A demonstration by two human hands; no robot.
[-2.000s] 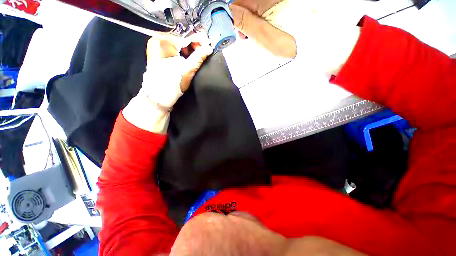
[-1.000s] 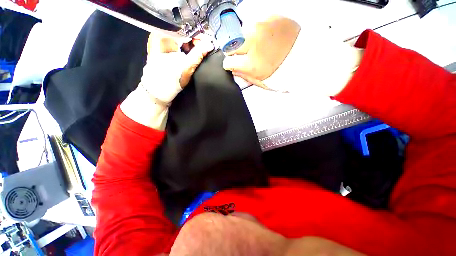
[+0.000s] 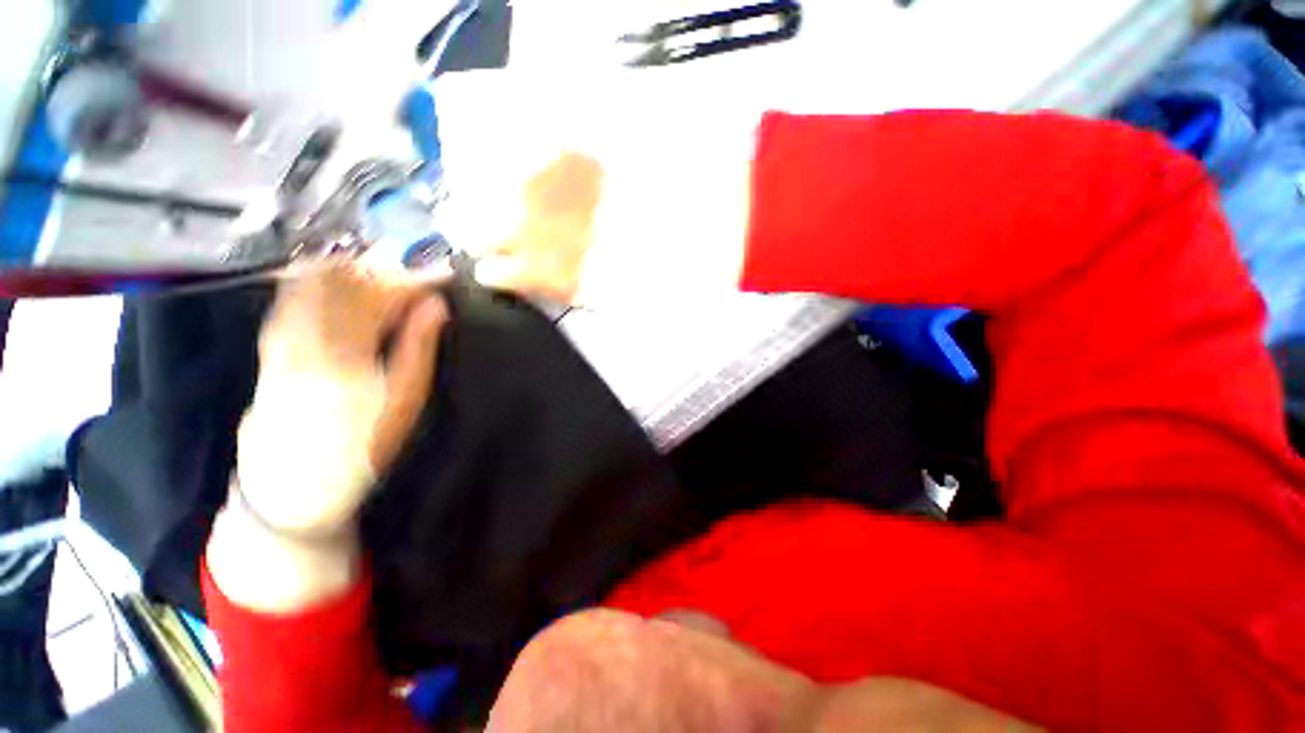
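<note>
The black garment piece point(image 3: 515, 458) lies over the table edge and hangs to the lap, with more of it left of my left arm. My left hand point(image 3: 336, 387) is on the cloth at the needle area point(image 3: 336, 215), fingers bent, fingertips at the cloth's top edge. My right hand point(image 3: 551, 236) is at the right side of the cloth by the round blue-grey attachment point(image 3: 408, 229); it is blurred and overexposed, and its fingertips meet the cloth edge. No label can be made out.
Black thread snips point(image 3: 716, 29) lie on the white table beyond my right hand, with a dark piece point(image 3: 475, 36) near them. The ruler strip point(image 3: 744, 370) runs along the near edge. A blue crate point(image 3: 930, 337) is below; light-blue cloth point(image 3: 1259, 172) is at right.
The view has swung right, so machine and hands appear further left and the snips show fully. My right hand, away from the cloth two seconds ago, came to its edge. My left hand stays at the needle area.
</note>
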